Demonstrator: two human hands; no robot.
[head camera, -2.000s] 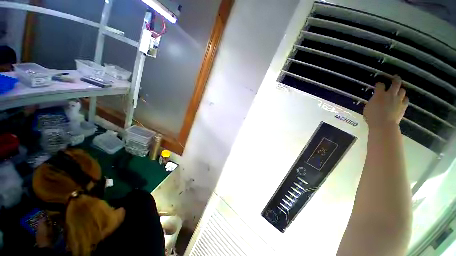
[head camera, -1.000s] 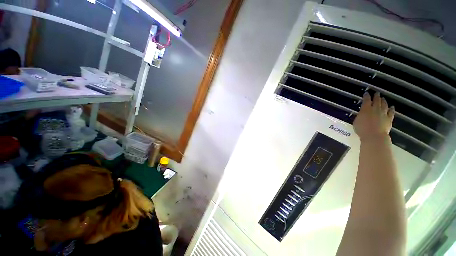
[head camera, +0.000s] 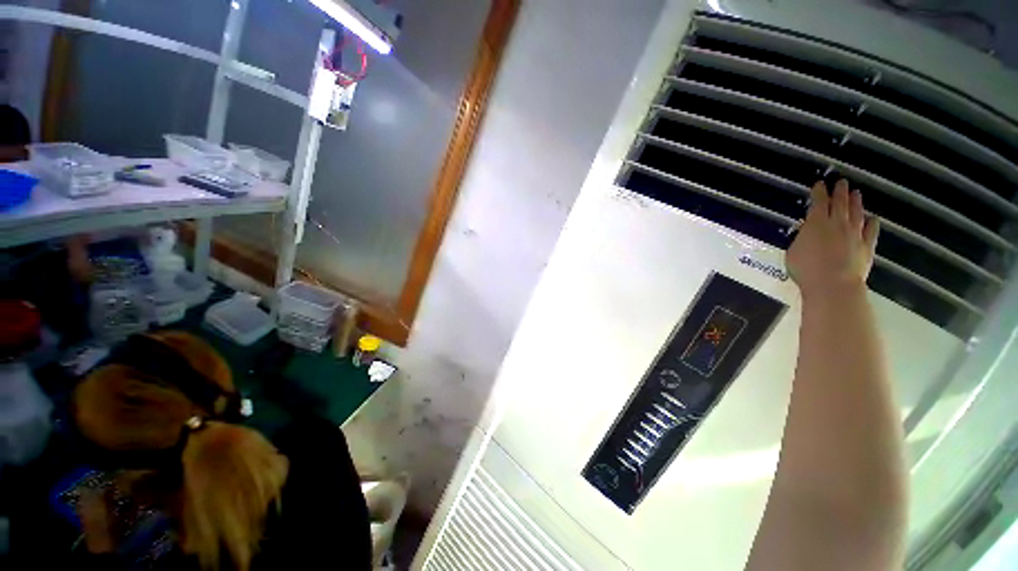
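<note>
A tall white floor-standing air conditioner stands tilted in view, with dark horizontal louvres and a black control panel with a lit orange display. My right hand is raised against the lower middle louvres, back of the hand towards me. Its fingers are extended and the fingertips lie at a slat; no separate object shows in it. The thumb is hidden. My left hand is not in view.
A person with tied hair sits at lower left, bent over blue trays. Clear boxes and a yellow-lidded jar stand on a green bench. A white shelf holds clear boxes and a blue container.
My right hand has moved left along the louvres since the earliest frame, its fingers now straighter. The view has shifted slightly. The seated person's head has turned between frames.
</note>
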